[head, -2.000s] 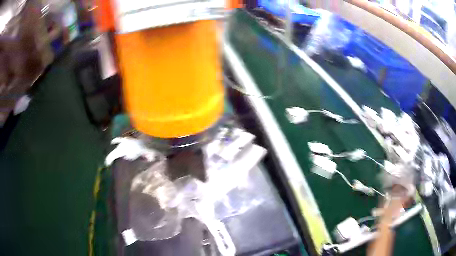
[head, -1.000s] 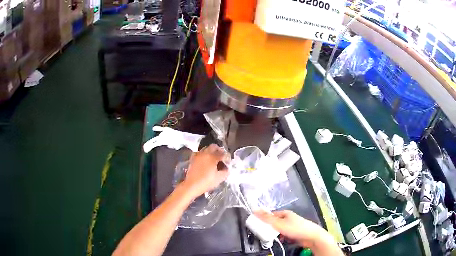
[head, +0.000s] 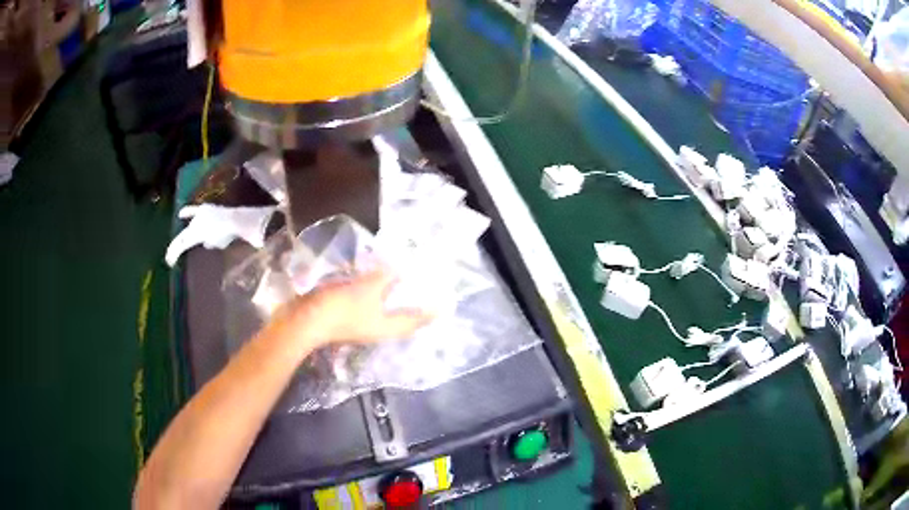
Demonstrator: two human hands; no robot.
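My left hand point(head: 364, 311) reaches in from the lower left and lies over the crinkled clear plastic film point(head: 468, 334). Its fingers look apart; it is blurred, and what lies under it is hidden. The film spreads over the black machine base point(head: 478, 398), below the dull metal horn point(head: 334, 189). The horn points down from the orange welder head point(head: 324, 50) with its silver ring. No adapter can be made out in the film. My right hand is out of the picture.
A limp white glove-like fabric point(head: 224, 227) lies left of the film. A red button point(head: 402, 489) and green button point(head: 528, 444) sit at the front. Right, the green conveyor point(head: 558, 239) carries white corded adapters point(head: 626, 296), many piled beyond; a white guide bar point(head: 718, 393) slants across.
My right hand and the adapter it held have left the picture. My left hand now lies flat over the film, which spreads wider towards the front. The view has shifted, showing the front buttons.
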